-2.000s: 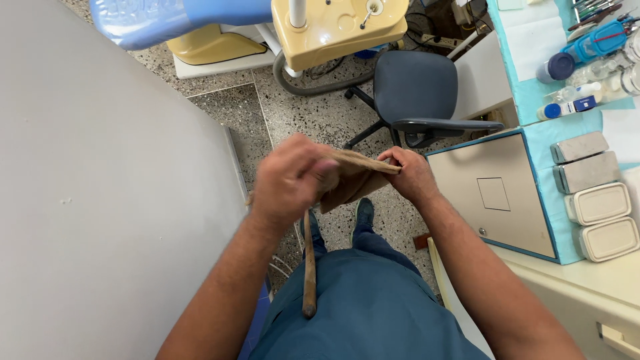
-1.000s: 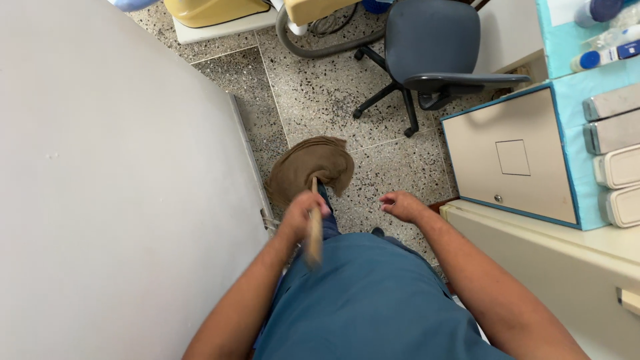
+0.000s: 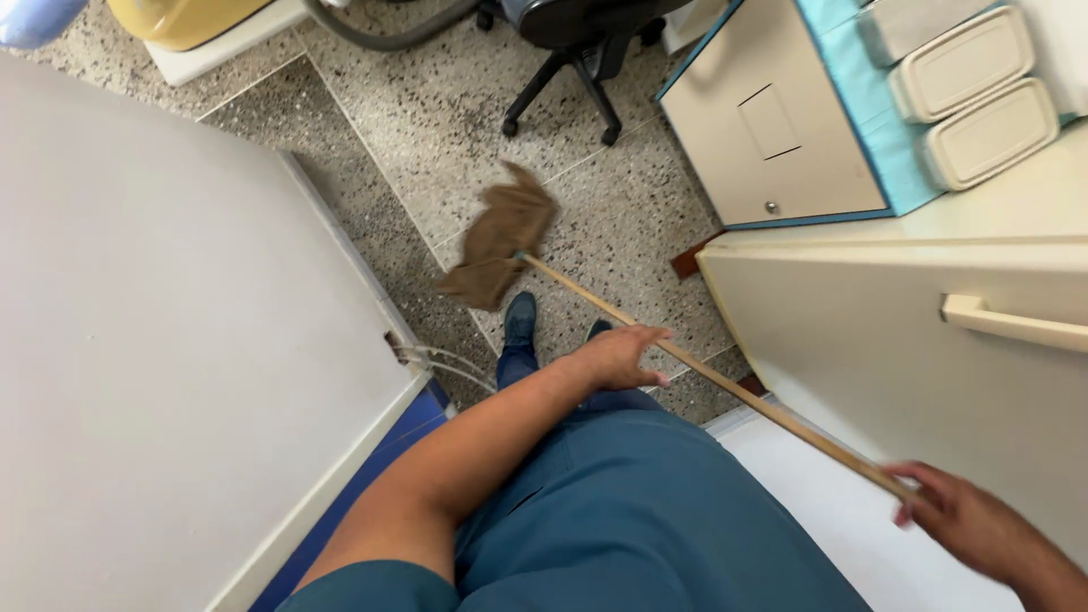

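Note:
A long wooden mop handle (image 3: pixel 765 410) runs slantwise from the floor at the middle up to the lower right. At its far end a brown cloth (image 3: pixel 506 234) lies spread over the speckled floor, just ahead of my shoe (image 3: pixel 520 320). My left hand (image 3: pixel 625 355) is at the middle of the handle, with thumb and fingers apart; how firmly it touches the wood cannot be told. Near the top end, my right hand (image 3: pixel 948 510) has its fingers closed round the handle.
A wheeled chair (image 3: pixel 582 76) stands ahead. On the right are a beige cabinet (image 3: pixel 773 127) and a counter with lidded boxes (image 3: pixel 990 132) on blue paper. A grey wall or panel (image 3: pixel 170 340) bounds the left, with thin tubes (image 3: pixel 450 361) by its lower corner.
The cloth, held up in both hands two seconds ago, now lies on the floor at the handle's end. My right hand, free of the handle one second ago, has moved right and grips it.

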